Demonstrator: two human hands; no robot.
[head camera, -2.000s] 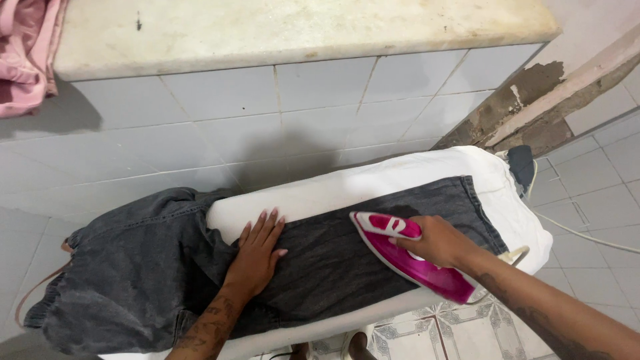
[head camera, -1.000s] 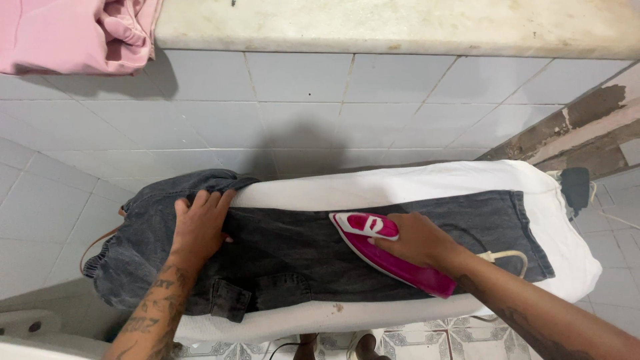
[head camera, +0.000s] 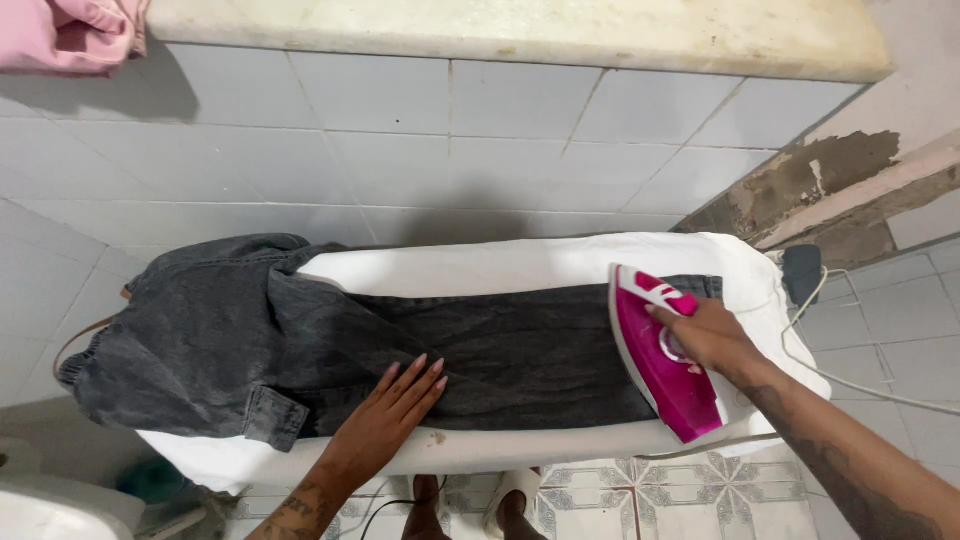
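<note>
Dark grey denim trousers (head camera: 525, 345) lie along a white-covered ironing board (head camera: 465, 266), one leg spread flat to the right. Their waist part is bunched at the left end, beside a side pocket flap. My right hand (head camera: 709, 334) is closed around the handle of a magenta and white clothes iron (head camera: 667, 367), which rests across the leg near its hem, tip toward the wall. With fingers extended, my left hand (head camera: 394, 412) lies flat on the denim near the board's front edge, left of the iron.
Behind the board runs a tiled wall below a marble ledge (head camera: 525, 30), with pink cloth (head camera: 67, 34) at its left. A dark plug or adapter (head camera: 802, 276) and pale cord (head camera: 862, 379) are at the board's right end. A white appliance or fixture (head camera: 67, 506) stands lower left.
The iron in my right hand has moved right along the trouser leg toward the hem. My left hand has left the bunched fabric and now lies flat on the leg nearer the front edge.
</note>
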